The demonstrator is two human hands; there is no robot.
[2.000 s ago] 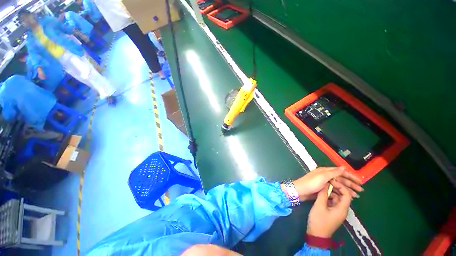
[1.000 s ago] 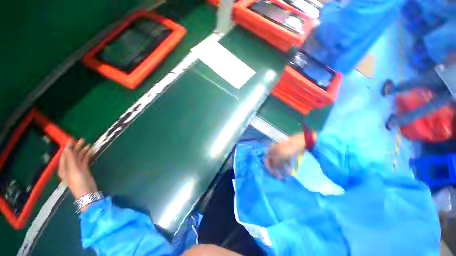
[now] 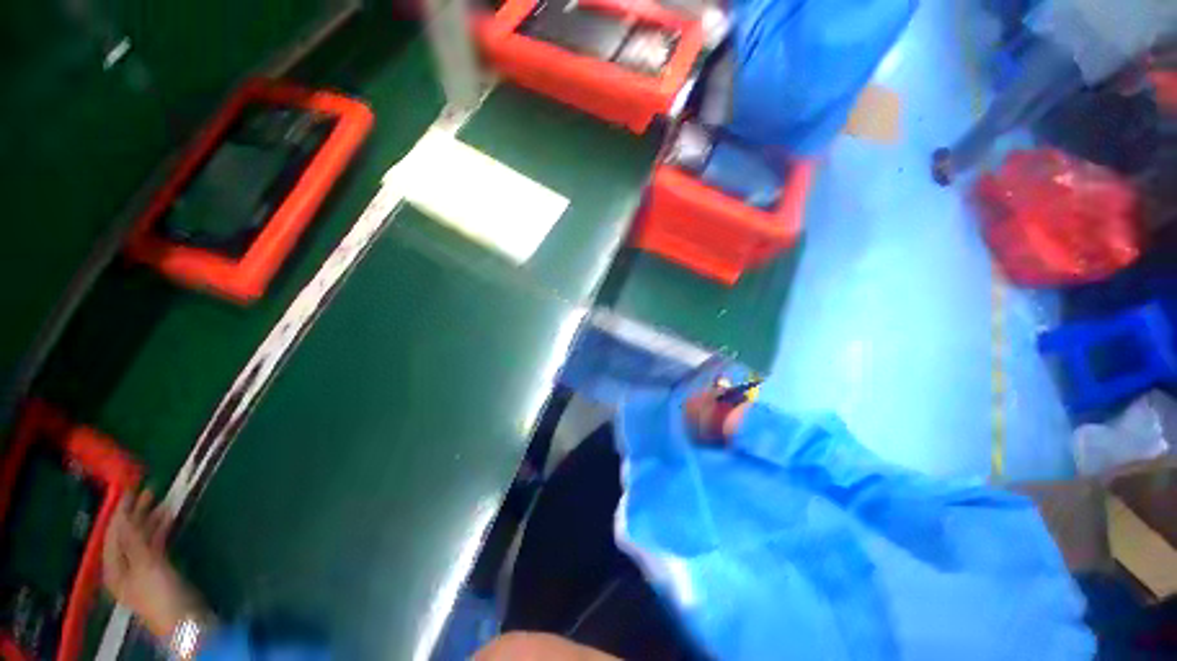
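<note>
My left hand [image 3: 140, 566], with a silver watch at the wrist, is at the lower left. Its fingers look spread and lie at the edge of a red-orange frame [image 3: 114, 467] around an open black tablet [image 3: 49, 542]; the picture's rim cuts off this frame. Whether the fingers touch it is unclear. My right hand [image 3: 713, 411] is small and blurred at the centre right, beside the bench edge. A small dark and yellow thing [image 3: 741, 390] shows at its fingers; the grip on it is unclear.
Another red-framed tablet [image 3: 245, 181] lies on the rear lane. A cream-white sheet [image 3: 484, 200] lies on the green bench. Red-framed tablets [image 3: 587, 58] and a red stack [image 3: 723, 226] are at the far end beside a person's blue sleeve [image 3: 807, 65]. A blue stool [image 3: 1116, 355] stands right.
Since one second ago, the view has shifted, and the bench items appear lower and further left. My left hand remains beside the same red frame. Earlier, the view faced a yellow screwdriver and both hands were together.
</note>
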